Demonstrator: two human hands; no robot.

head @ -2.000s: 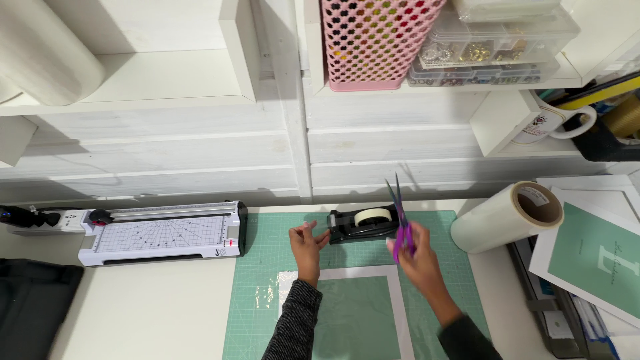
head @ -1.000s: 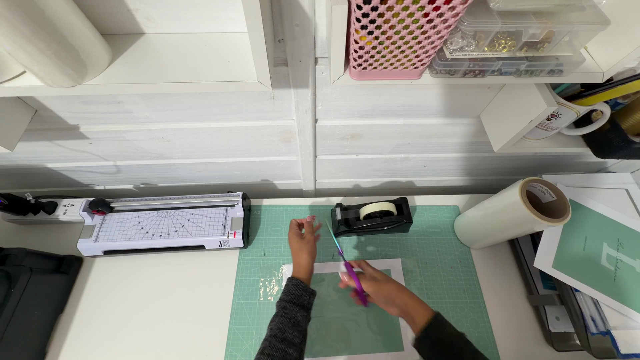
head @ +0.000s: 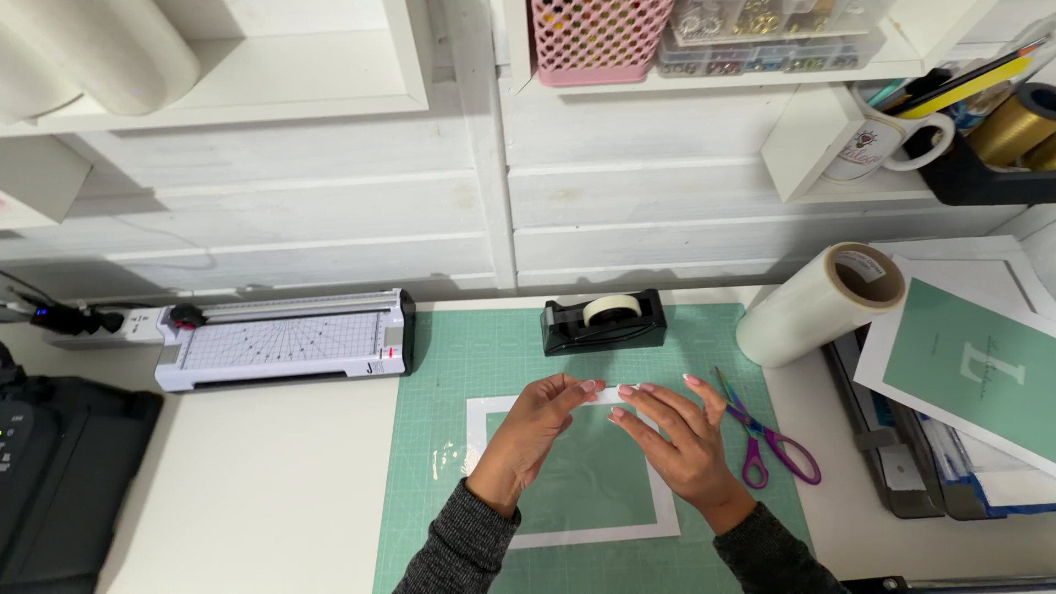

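My left hand point(head: 532, 433) pinches a small piece, probably clear tape, between thumb and forefinger, above a green sheet with a white border point(head: 594, 495). Close by on its right, my right hand point(head: 681, 441) has its fingers spread, with fingertips near the same small piece; whether they touch it cannot be told. Scissors with purple handles point(head: 767, 433) lie on the green cutting mat point(head: 462, 355) right of my right hand. A black tape dispenser point(head: 605, 330) with a tape roll stands on the mat beyond both hands. Transparent film appears to lie over the bordered sheet.
A paper trimmer point(head: 285, 346) lies at the left, behind a black machine point(head: 66, 478). At the right, a film roll point(head: 813, 305) leans beside stacked folders and printed sheets point(head: 973, 363). Shelves above hold a pink basket point(head: 598, 41), clear boxes point(head: 767, 49) and a mug point(head: 870, 148).
My right hand has let go of the purple scissors, which now lie on the mat at its right. Both hands are now close together over the sheet.
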